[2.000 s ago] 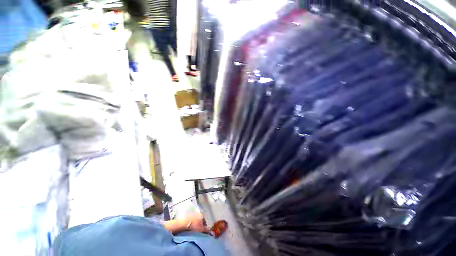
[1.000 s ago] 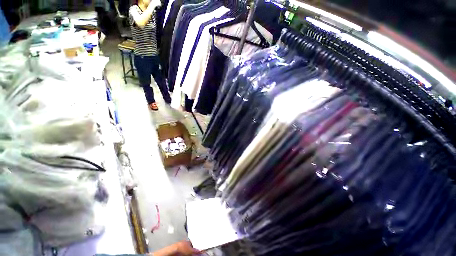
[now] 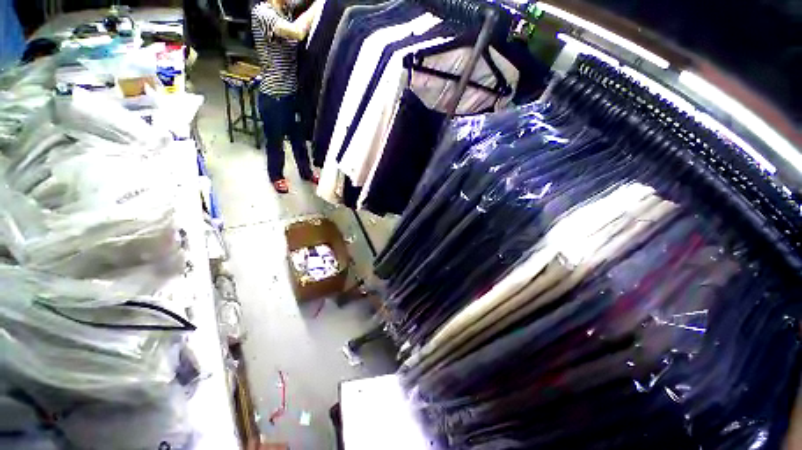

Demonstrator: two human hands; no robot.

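Bagged dark garments [image 3: 528, 228] hang packed on a rail on the right, in shiny clear covers. Several cream ones [image 3: 563, 255] hang among them, with maroon ones beside. Their black hangers [image 3: 668, 132] run along the top right. A small skin-toned patch, apparently my left hand [image 3: 269, 446], is cut off at the bottom edge, too small to show its fingers or any hold. My right hand is not identifiable; a thin brownish sliver at the lower right edge is unclear.
A long table at left bears heaped milky bags [image 3: 105, 211]. An open cardboard box [image 3: 315, 264] with small white items is on the aisle floor. A white board [image 3: 380, 413] is low at bottom centre. A person [image 3: 280, 79] stands by unbagged jackets [image 3: 378, 97].
The view has swung up and right, then shifted slightly, bringing in the unbagged jackets and hangers. The hand seen at bottom centre has mostly left the picture.
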